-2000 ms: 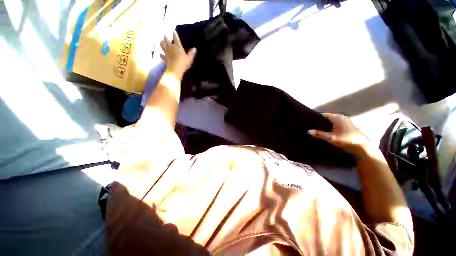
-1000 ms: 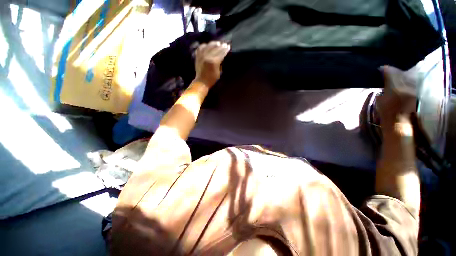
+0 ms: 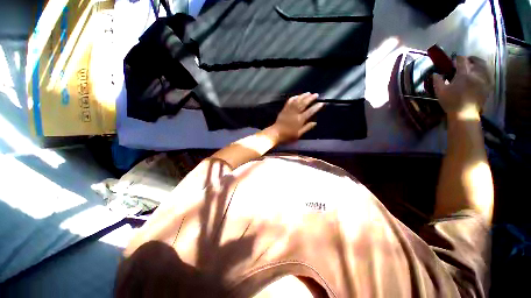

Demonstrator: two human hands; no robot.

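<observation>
A dark grey garment panel [image 3: 279, 43] lies flat on the white-covered table, with dark ridges running across it. My left hand [image 3: 296, 118] rests on the panel's near part, palm down with fingers spread. A steam iron [image 3: 420, 87] with a red-brown handle stands at the right of the panel, apart from it. My right hand [image 3: 466, 87] is at the rear of the iron's handle, slightly blurred; whether its fingers are closed around the handle cannot be told.
Crumpled black cloth [image 3: 157, 70] lies against the panel's left side. A yellow-brown carton [image 3: 81, 75] with a blue stripe stands left of the table. Another black piece [image 3: 434, 7] is at the far right edge. A pale crumpled cloth [image 3: 145, 183] hangs below the table's near left edge.
The narrow dark piece my hands were on has given way to a wide panel spread flat. My left hand has moved right and nearer onto it. My right hand has moved from the cloth to the iron.
</observation>
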